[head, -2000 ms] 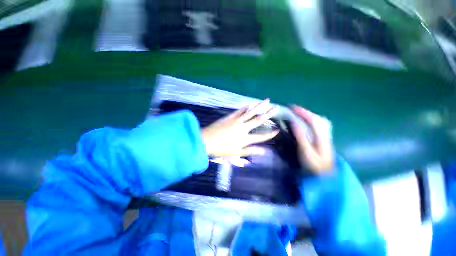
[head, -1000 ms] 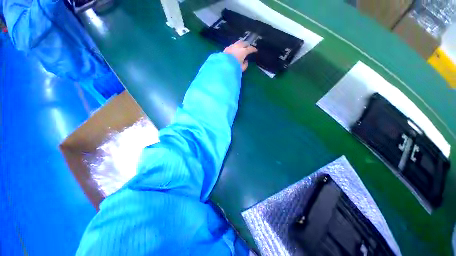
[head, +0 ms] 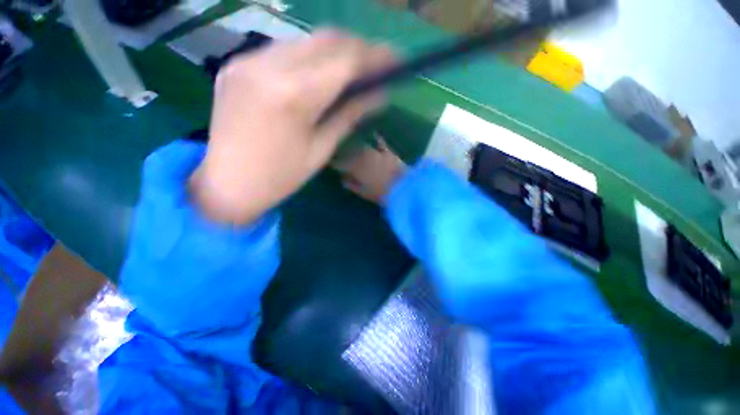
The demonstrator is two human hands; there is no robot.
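My left hand [head: 284, 121] is raised close to the camera at upper left centre, blurred, closed around a long dark narrow part [head: 479, 44] that slants to the upper right. My right hand [head: 372, 168] is lower and farther off, over the green surface, with its fingers partly hidden behind my left hand; whether it holds anything cannot be told. A black housing [head: 235, 53] on a white sheet [head: 203, 36] lies behind my left hand, mostly hidden by it.
Another black housing [head: 539, 198] lies on a sheet to the right, and one more [head: 698, 275] at far right. A bubble-textured sheet [head: 406, 340] is near my right sleeve. A brown box with clear film [head: 49, 300] is lower left. A white post [head: 105, 57] stands upper left.
My left hand has left the far housing and is now raised near the camera with the dark part. My right hand has come into view. The view has shifted.
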